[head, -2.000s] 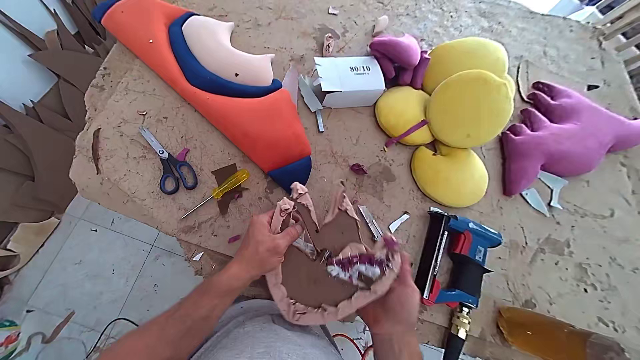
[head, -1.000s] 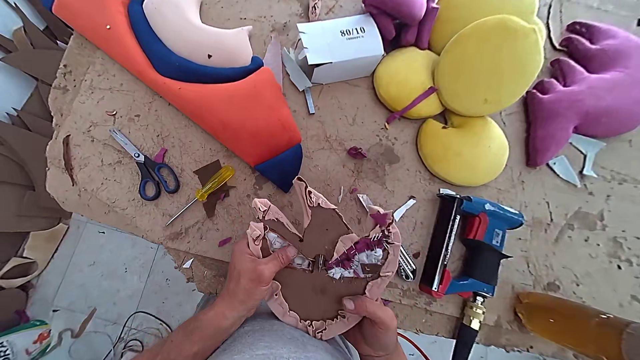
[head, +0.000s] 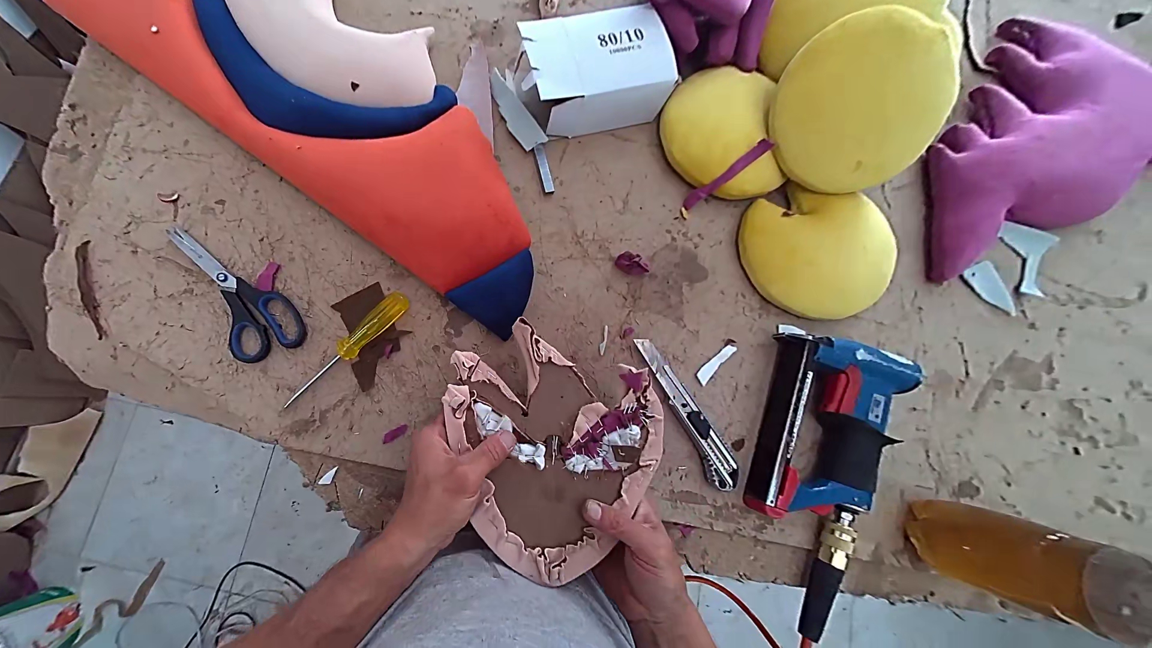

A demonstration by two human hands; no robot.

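My left hand (head: 450,486) grips the left edge of a brown board shape (head: 549,499) whose rim is wrapped in gathered, stapled pink fabric. The thumb lies on white fabric on its face. My right hand (head: 641,549) holds the lower right edge, thumb on the board. Purple and white fabric (head: 601,439) is stapled at the right of the board. Close to its right lies a snap-off utility knife (head: 688,416), and farther right a blue and black pneumatic stapler (head: 832,423). A yellow-handled screwdriver (head: 372,326) and scissors (head: 238,297) lie to the left.
An orange, blue and pink padded shape (head: 396,193) lies at upper left. Behind are a white cardboard box (head: 598,67), yellow padded shapes (head: 864,99) and a purple one (head: 1044,153). A bottle of amber liquid (head: 1008,558) lies at lower right. Fabric and grey scraps litter the worktable (head: 576,225).
Two seconds ago the pink-edged piece was tilted, with my right hand higher on its right side. It now lies flatter to the view, and my right hand is at its lower right edge. The view has moved closer.
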